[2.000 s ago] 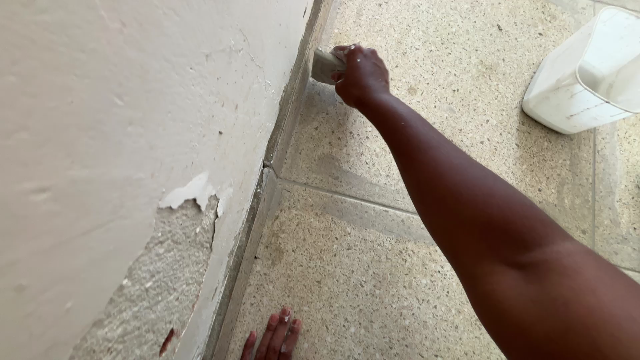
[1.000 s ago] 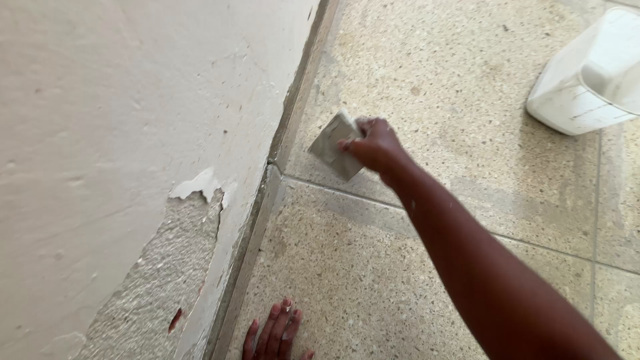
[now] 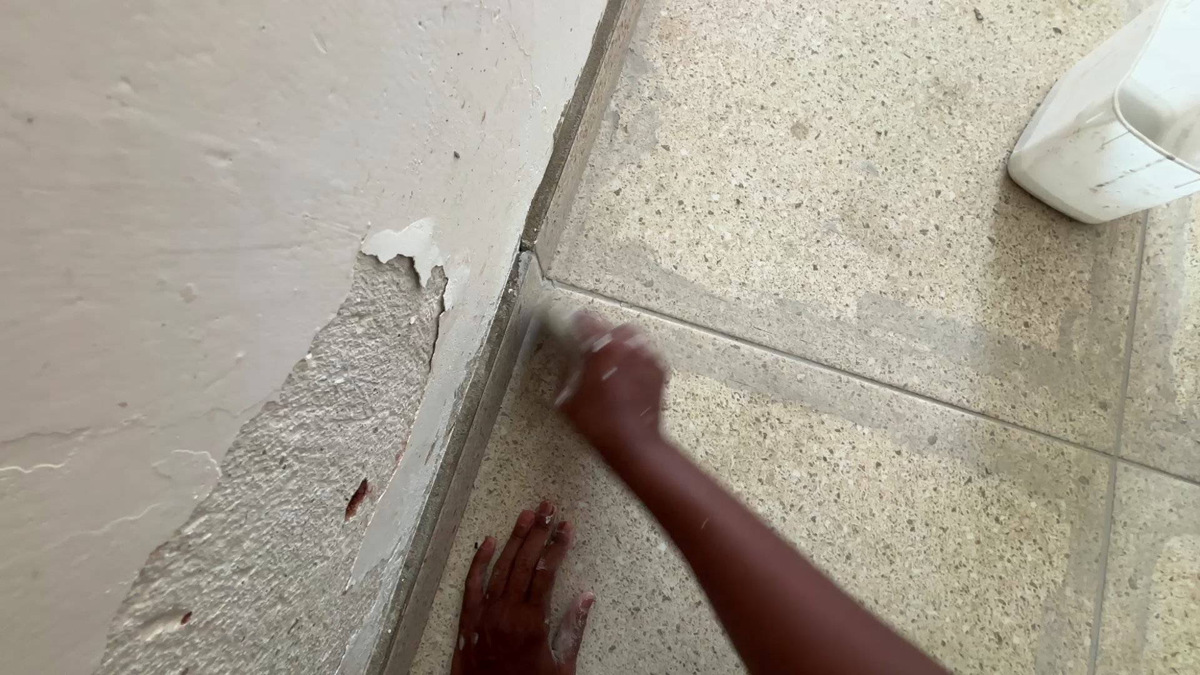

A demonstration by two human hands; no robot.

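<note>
My right hand [image 3: 619, 380], spotted with white, grips a flat scraper [image 3: 559, 323] that is blurred by motion. The scraper is at the foot of the skirting, just below the joint line [image 3: 797, 356] between two speckled floor tiles. Flat on the floor near the bottom edge rests my left hand [image 3: 514, 600], fingers spread and holding nothing, with whitish smears on the fingers and thumb. A narrow grey skirting [image 3: 469, 422] runs diagonally between the wall and the terrazzo floor [image 3: 844, 187].
On the left rises a painted wall [image 3: 187, 187] with peeling paint and a patch of bare rough plaster [image 3: 291, 450]. A white plastic bucket [image 3: 1078, 159], stained with marks, stands on the floor at the upper right.
My right hand has come down along the skirting with the scraper, from above the tile joint to just below it. My left hand stays on the floor.
</note>
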